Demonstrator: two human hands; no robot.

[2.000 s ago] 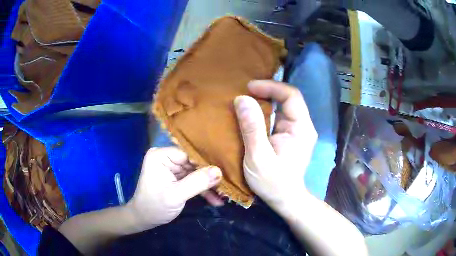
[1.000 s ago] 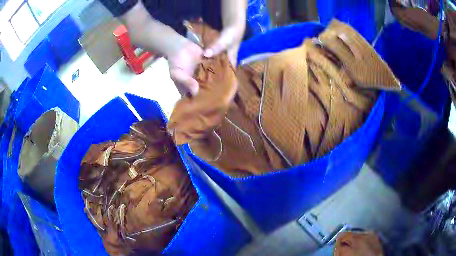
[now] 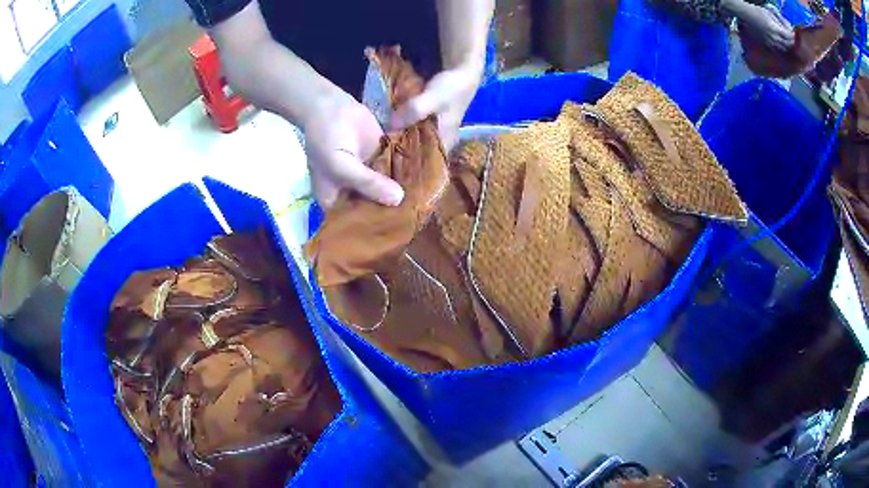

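Observation:
Neither my left hand nor my right hand is in view. Nearest in front of me, a blue bin [image 3: 515, 367] holds overlapping textured tan bag shells [image 3: 519, 224] with pale edges. A second blue bin [image 3: 81, 357] at left holds crumpled smooth brown linings [image 3: 257, 381] with pale narrow strips. Another person in a dark top reaches in from the top edge and holds a smooth orange-brown lining [image 3: 357, 238] in both hands over the shells. A sliver of brown cloth [image 3: 650, 482] shows at the bottom edge, cut off.
A red stool [image 3: 215, 86] stands on the pale floor behind the bins. A round cardboard container [image 3: 43, 253] is at far left. At top right, another person's hand [image 3: 767, 27] holds a brown piece [image 3: 791, 52]. Another blue bin [image 3: 762, 143] stands at right.
The view has swung from the lining in my hands to the bins. Since one second ago, the bins sit slightly lower and further left, and the second person's hand has come into view.

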